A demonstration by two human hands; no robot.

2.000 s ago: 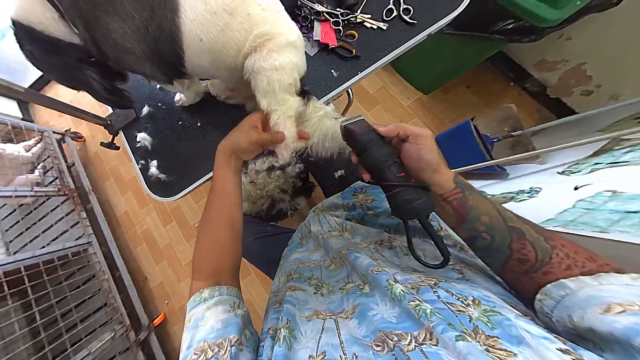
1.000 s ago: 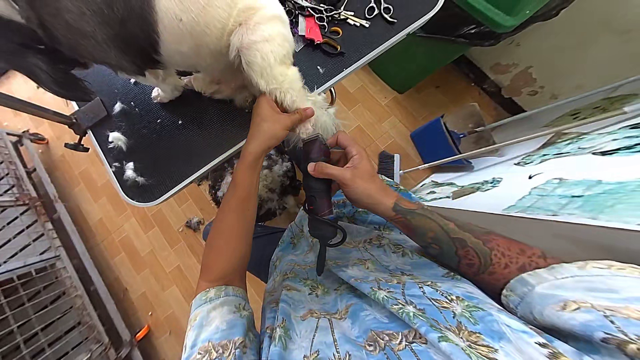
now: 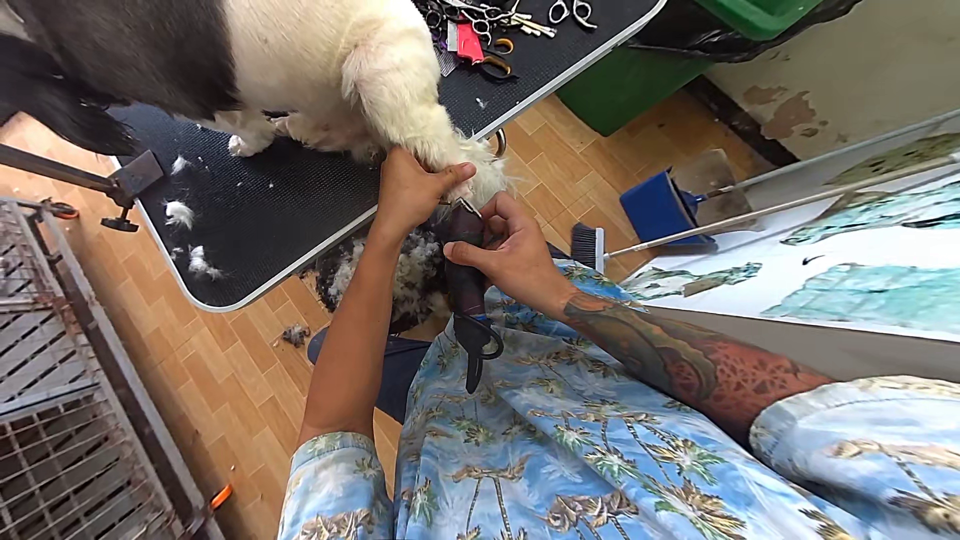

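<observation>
A black-and-white dog [image 3: 300, 45] stands on the black grooming table [image 3: 255, 195]. My left hand [image 3: 415, 187] grips the lower part of its white leg [image 3: 420, 112], thumb across the fur. Just to the right, my right hand [image 3: 517, 251] is closed around a dark electric hair clipper [image 3: 466, 281], thumb on top. The clipper's metal blade [image 3: 466, 206] is at the paw end of the leg; whether it touches the skin I cannot tell. The clipper's cord end loops down in front of my shirt. Cut white tufts [image 3: 178, 214] lie on the table.
Grooming scissors [image 3: 480, 15] and a red-handled comb [image 3: 469, 43] lie at the table's far edge. A black clamp [image 3: 139, 180] grips its left corner. Below are a heap of cut fur [image 3: 412, 274], a wire cage [image 3: 52, 420], a green bin [image 3: 626, 86], a blue dustpan [image 3: 660, 206] and a broom [image 3: 587, 246].
The clipper has turned from slanting beside the leg to nearly upright in view, its blade now at the paw. My right hand has moved in close to my left.
</observation>
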